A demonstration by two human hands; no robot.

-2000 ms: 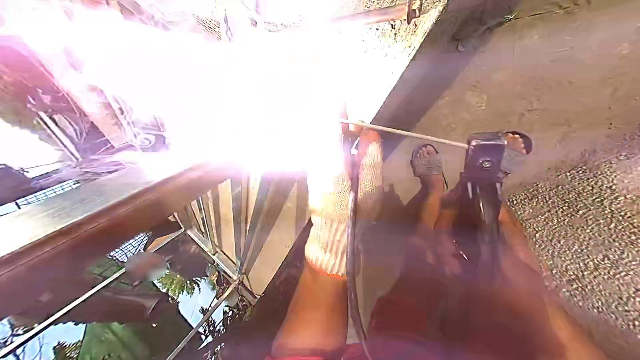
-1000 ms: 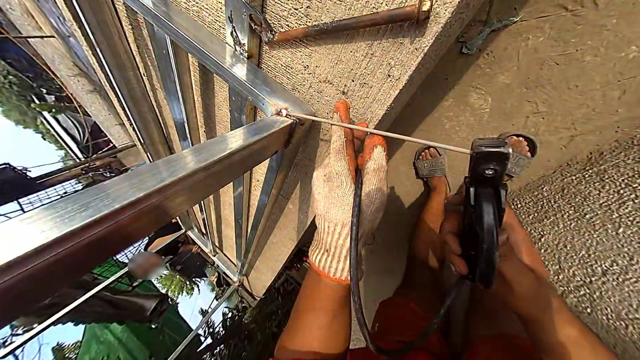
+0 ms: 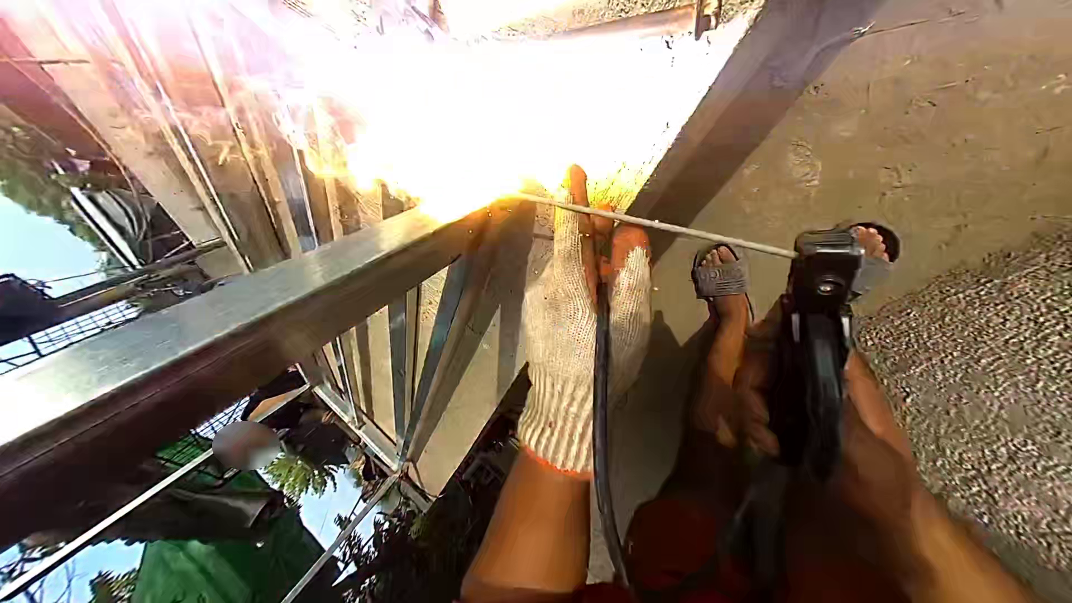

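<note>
My right hand [image 3: 846, 410], bare, grips a black welding electrode holder [image 3: 821, 335]. From its jaw a thin welding rod [image 3: 670, 228] runs left to the end of a square metal tube [image 3: 251, 310], where a bright arc [image 3: 477, 159] glares and hides the joint. My left hand [image 3: 578, 327] wears a white knitted glove with orange fingertips. It is beside the tube's end, under the rod, with the black cable [image 3: 603, 435] running along it from between the fingers. Whether its fingers press on the cable cannot be told.
Metal bars of a frame [image 3: 402, 360] stand at the left over a concrete slab [image 3: 469, 394]. My sandaled feet [image 3: 722, 272] are on the concrete ground, with rough gravelly ground [image 3: 980, 377] at the right. A green sheet [image 3: 218, 544] hangs at the lower left.
One second ago no arc showed and the joint at the tube's end was visible; now the arc burns there. A glare also showed two seconds ago. Both hands stay in nearly the same place.
</note>
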